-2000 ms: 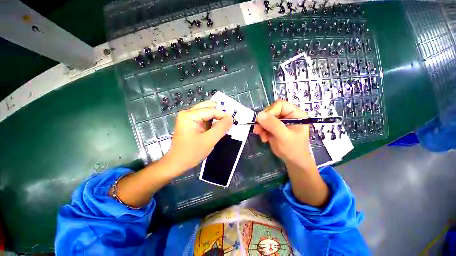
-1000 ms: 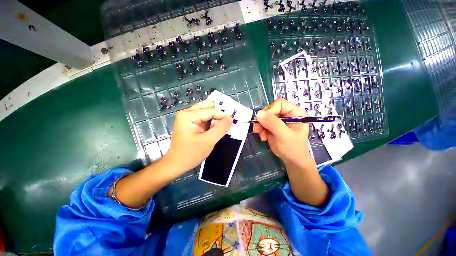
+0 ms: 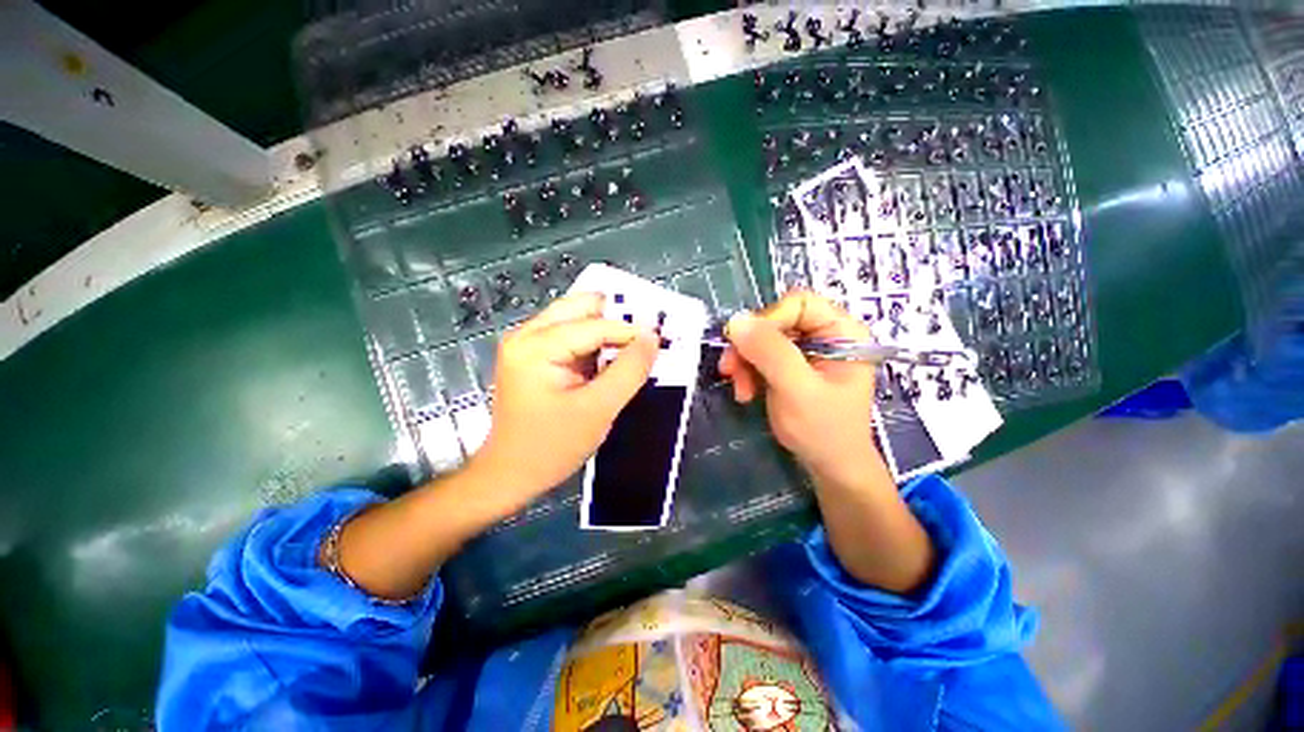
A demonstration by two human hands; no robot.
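My left hand (image 3: pixel 565 386) pinches the white liner sheet with a large black block (image 3: pixel 634 458) over the working blister tray (image 3: pixel 429 286). The sheet's white end shows a few tiny dark pads. A tiny dark component is near my left fingertips, partly hidden by them. My right hand (image 3: pixel 808 372) holds the slim tweezers (image 3: pixel 894 352) between thumb and fingers. The tweezers' tip points left to the white end of the sheet, close to my left fingertips. Whether it touches a pad or component cannot be told. Rows of small dark components lie in the working tray's upper part.
A full blister tray (image 3: pixel 1051 236) lies to the right, with spare adhesive sheets (image 3: pixel 961 415) on it. A white rail (image 3: pixel 143 248) with loose components crosses behind. A pale metal post (image 3: pixel 136 107) stands at upper left. Clear grid-patterned trays (image 3: pixel 1230 157) lie at far right.
The sheet has turned to hang more upright and shifted slightly left. The tweezers have rotated in my right hand, showing a paler side, and their rear end is a little lower.
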